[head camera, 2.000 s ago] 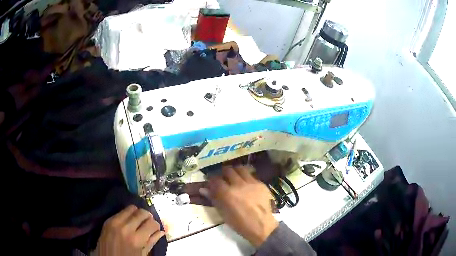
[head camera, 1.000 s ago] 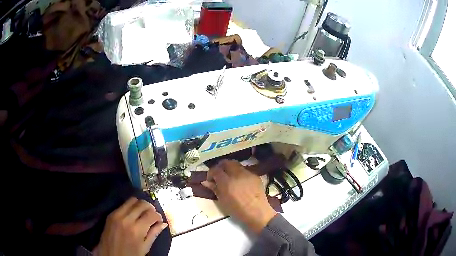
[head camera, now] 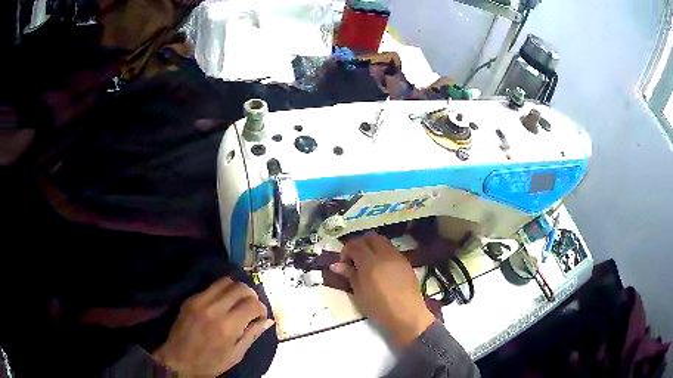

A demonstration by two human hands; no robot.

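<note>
The white and blue sewing machine (head camera: 413, 166) stands in front of me. My left hand (head camera: 218, 325) lies on the black fabric (head camera: 140, 258) just left of and in front of the presser foot area (head camera: 277, 258), fingers bent over the cloth edge. My right hand (head camera: 387, 284) is under the machine arm, thumb and fingertips closed on a maroon-brown strip (head camera: 333, 275). The strip's far part is hidden by the hand and arm. More dark and brown strips (head camera: 424, 255) lie behind the right hand.
Black-handled scissors (head camera: 459, 284) lie right of my right hand. A round dark holder with a thin tool (head camera: 519, 267) and small metal parts (head camera: 570, 249) sit at the table's right end. Maroon and black cloth (head camera: 612, 325) is heaped at right. A metal flask (head camera: 528, 70) stands behind.
The camera view has shifted, so the machine sits further right in the picture. My right hand stays under the arm at the strips. My left hand stays on the black fabric.
</note>
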